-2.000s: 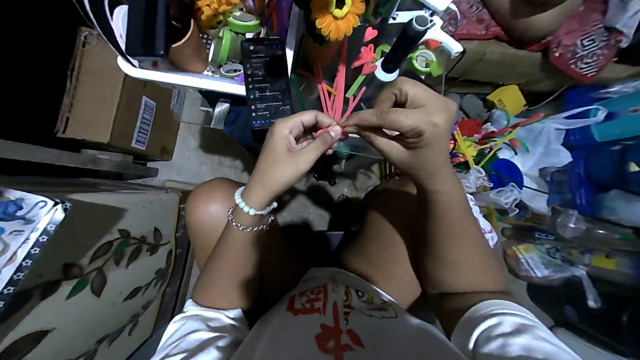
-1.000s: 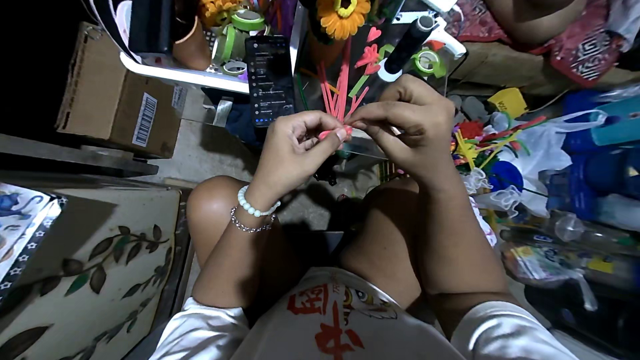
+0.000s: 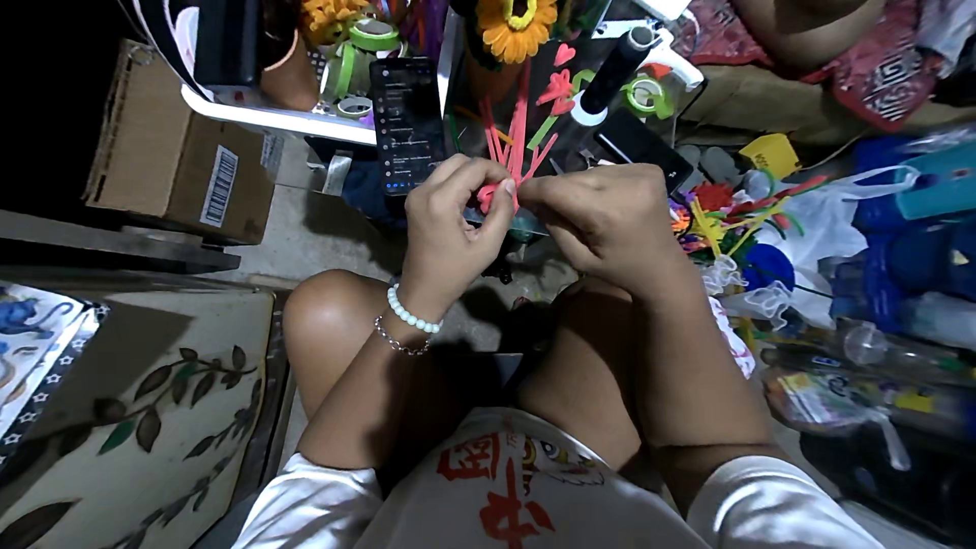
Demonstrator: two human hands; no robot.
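Note:
My left hand, with bead and chain bracelets on its wrist, pinches a small coiled pink piece, seemingly pipe cleaner, between thumb and index finger. Close to its right, my right hand has its fingers closed near the same piece; its fingertips are partly hidden, and what they grip is unclear. Beyond my fingertips, several pink pipe cleaner strips fan out on the dark table. Pink heart shapes and a green strip lie beside them.
A smartphone lies left of the strips. An orange flower, green tape rolls and a dark spool stand beyond. Colorful pipe cleaners and plastic bags are at right. A cardboard box sits at left.
The pink piece at my left fingertips shows as a small coil now. My right hand has shifted slightly and its fingers have turned downward.

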